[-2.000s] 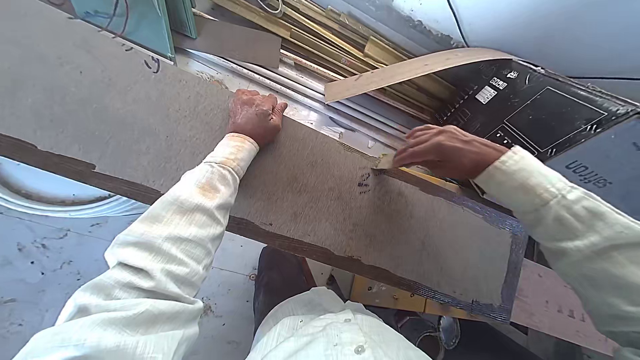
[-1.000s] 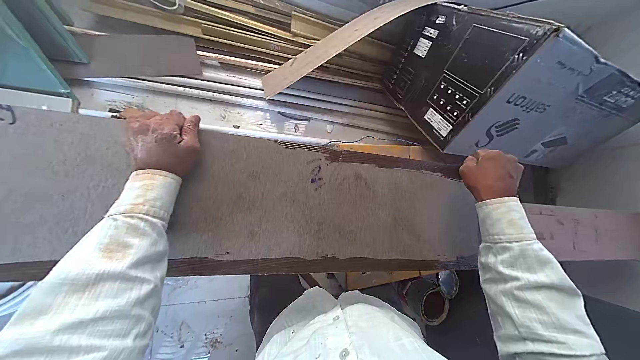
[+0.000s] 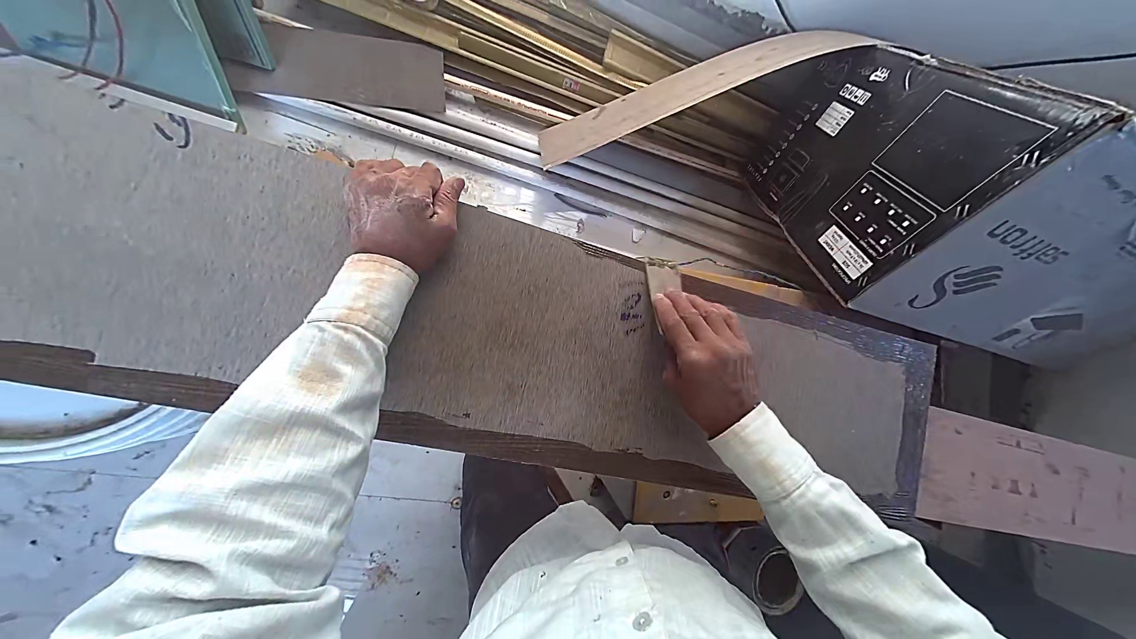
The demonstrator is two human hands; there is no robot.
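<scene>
A long grey-brown board [image 3: 524, 346] with dark wood-grain edges lies slanting across the view. My left hand [image 3: 401, 213] grips its far edge, fingers curled over the rim. Under the fingers of my right hand [image 3: 710, 355] is a small flat light-coloured strip [image 3: 664, 286], held against the board near its far edge, beside a dark handwritten mark. Some stringy material sits at the strip's far end. Along the board's right end runs a dark, shiny border.
Beyond the board lie long metal and wood strips [image 3: 532, 71], a curved veneer strip [image 3: 692, 84] and a black carton [image 3: 941, 177]. Glass panes [image 3: 133, 53] stand at upper left. A pinkish board [image 3: 1029, 479] extends at right; an open can [image 3: 777, 577] is below.
My right hand has left the board's far edge near its right end, where it was one second ago, and now holds the small strip on the board. The board sits more slanted in view.
</scene>
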